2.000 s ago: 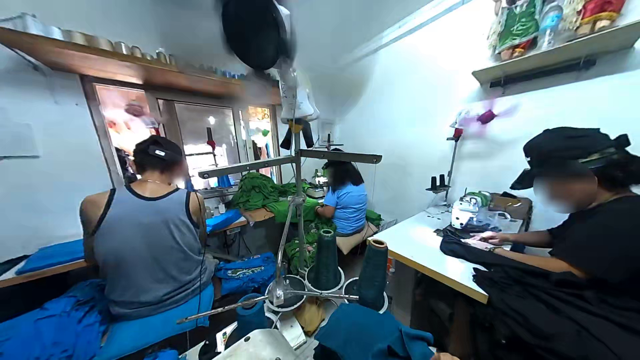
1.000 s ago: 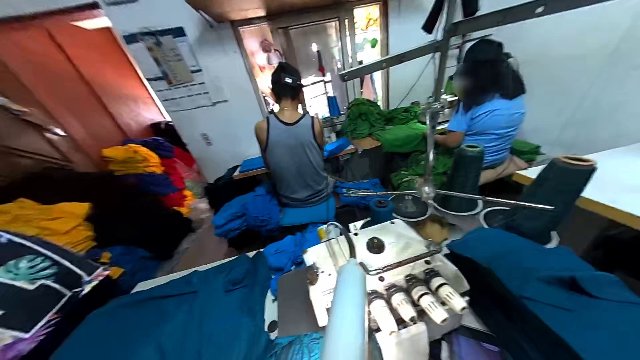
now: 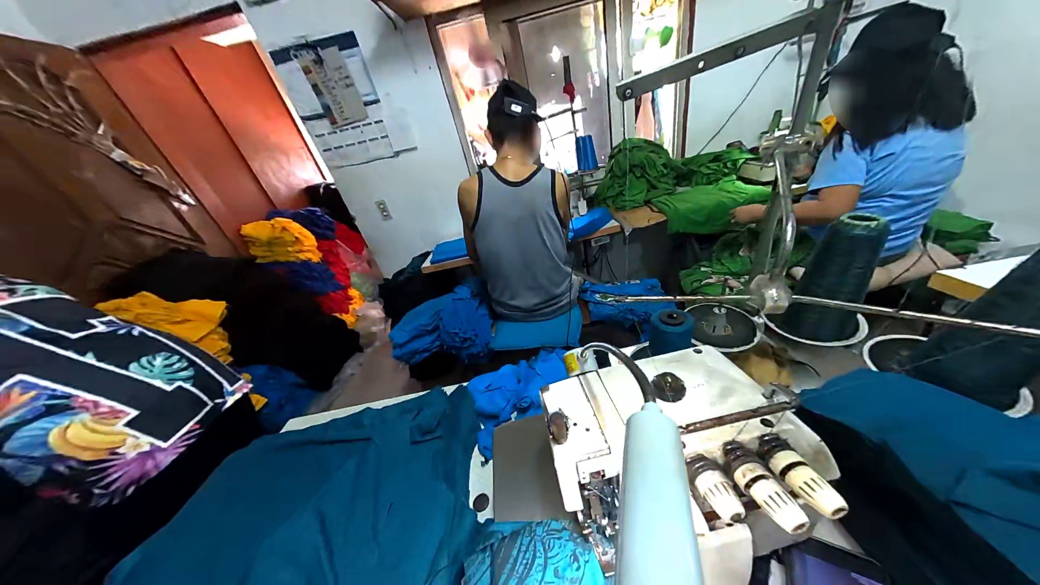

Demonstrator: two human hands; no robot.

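Neither my left hand nor my right hand shows in the head view. A white overlock sewing machine (image 3: 650, 398) stands at the lower middle, with several tension knobs (image 3: 764, 487) along its front. A pale blue lamp tube on a bent neck (image 3: 662, 496) rises before it. Teal fabric (image 3: 325, 487) lies spread on the table left of the machine, and patterned light blue fabric (image 3: 536, 552) lies below its needle area. More teal fabric (image 3: 918, 439) is heaped at the right. Dark green thread cones (image 3: 841, 268) stand behind the machine on a metal thread stand (image 3: 772, 292).
A seated person in a grey tank top (image 3: 524, 236) has their back to me; another in blue (image 3: 894, 179) sits at green fabric (image 3: 707, 203). Blue fabric (image 3: 447, 325) and yellow, red and black piles (image 3: 280, 240) lie leftward. Someone in a floral shirt (image 3: 106, 406) is at near left.
The view has swung strongly to the left and down, bringing the door, the fabric piles and the overlock machine into sight. The person at the far right in black has left the view.
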